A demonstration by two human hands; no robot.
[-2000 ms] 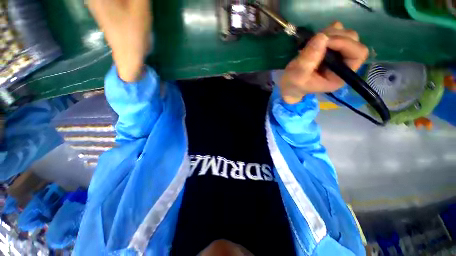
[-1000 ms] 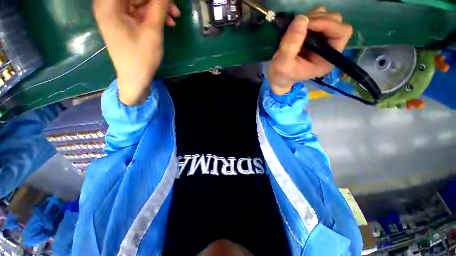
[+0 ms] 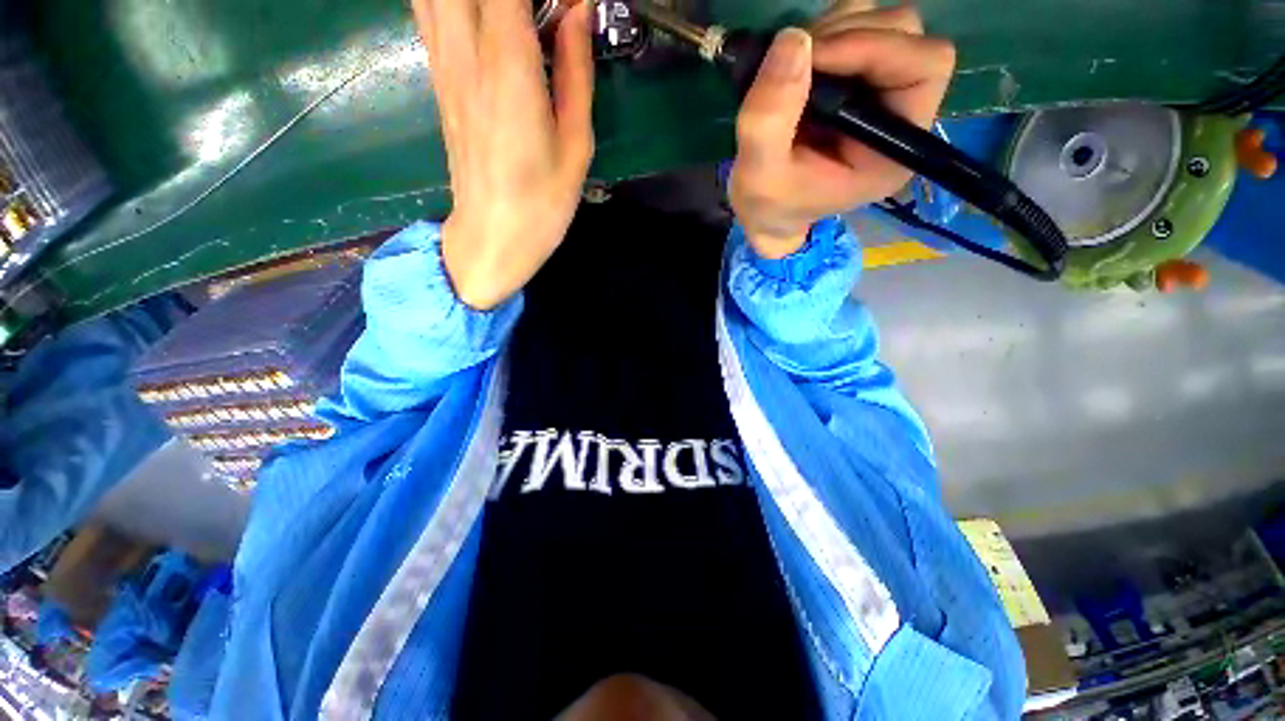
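Note:
My left hand (image 3: 510,155) is at the top edge, fingers beside the small silver-and-white module (image 3: 617,23). A thin silvery solder wire (image 3: 336,93) trails over the green bench to this hand, and a bright thin bit shows between its fingertips, partly cut off by the frame. My right hand (image 3: 839,134) grips the black soldering iron (image 3: 916,141) like a pen, its metal tip pointing left at the module. The fixture under the module is mostly hidden or out of frame.
The glossy green bench (image 3: 677,120) crosses the top. Clear trays with rows of parts (image 3: 226,387) are stacked below the bench at left; more trays (image 3: 35,155) lie at the far left. A round grey fan (image 3: 1092,176) with a green body stands at the right bench edge.
My left hand has moved right, from the left of the bench to the module. The iron stays in my right hand with its tip near the module. The view has shifted slightly.

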